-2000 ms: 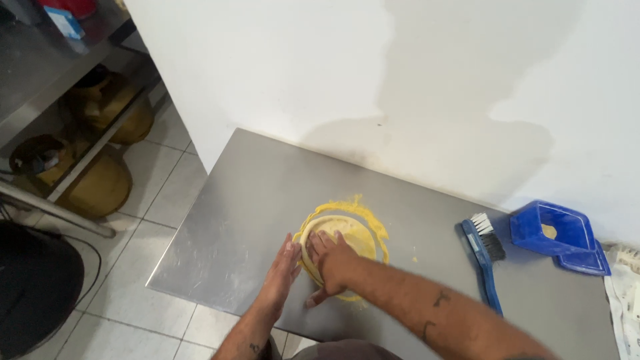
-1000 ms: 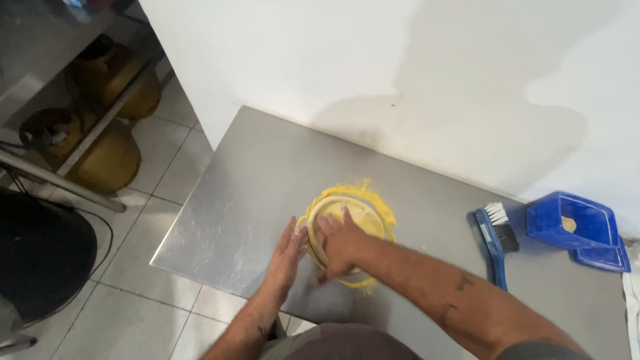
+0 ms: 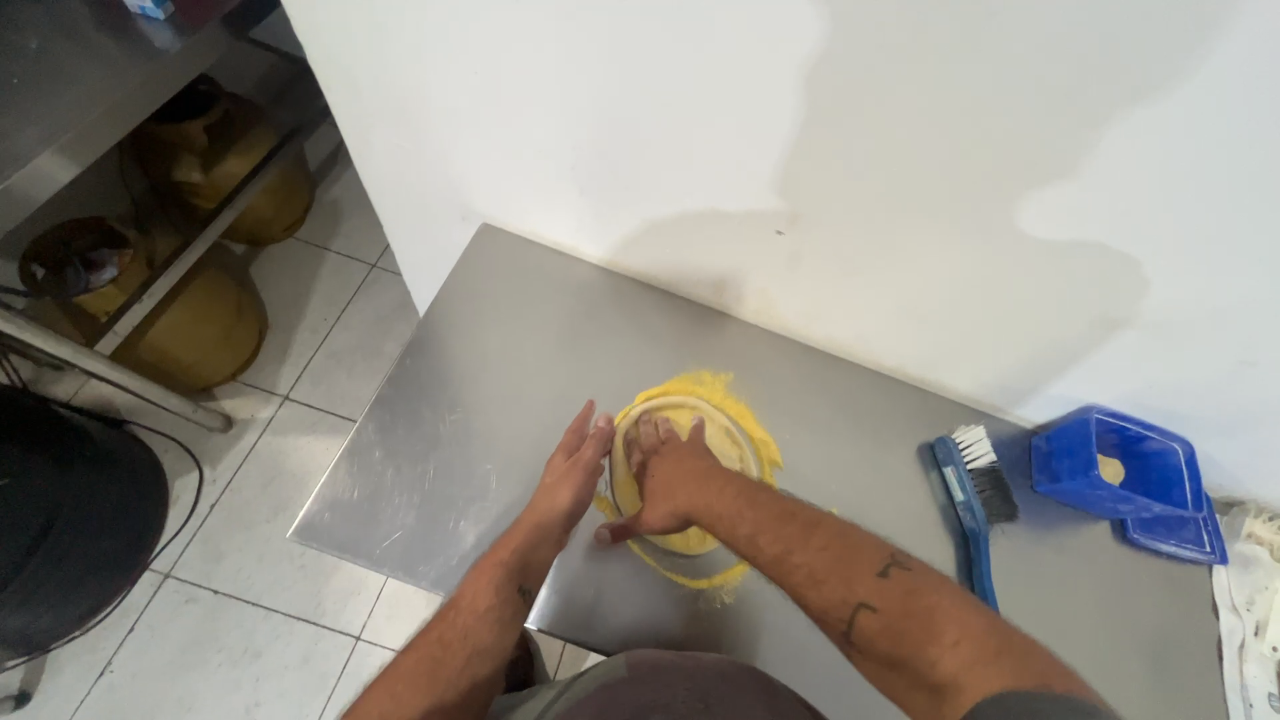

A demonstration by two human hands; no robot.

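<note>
A round, flat piece of pale dough (image 3: 715, 437) with a raised rim lies on the stainless steel table (image 3: 480, 400). Yellow flour or meal (image 3: 755, 420) rings it on the metal. My right hand (image 3: 672, 475) presses on the dough's left part, fingers spread, thumb toward the near left edge. At the dough's left rim, my left hand (image 3: 572, 470) stands on its side with the fingertips by the edge. Neither hand is closed around anything. My right hand and forearm hide part of the dough.
A blue brush (image 3: 968, 510) with white and black bristles lies at the right. Beyond it are a blue plastic container (image 3: 1120, 460), its lid (image 3: 1180, 535) and a white cloth (image 3: 1245, 610). A white wall borders the table's far side. Yellow gas cylinders (image 3: 200, 330) stand below another table at left.
My right hand stays on the dough, its fingers slightly shifted over the left part. My left hand remains at the rim. The brush and container have not moved on the table.
</note>
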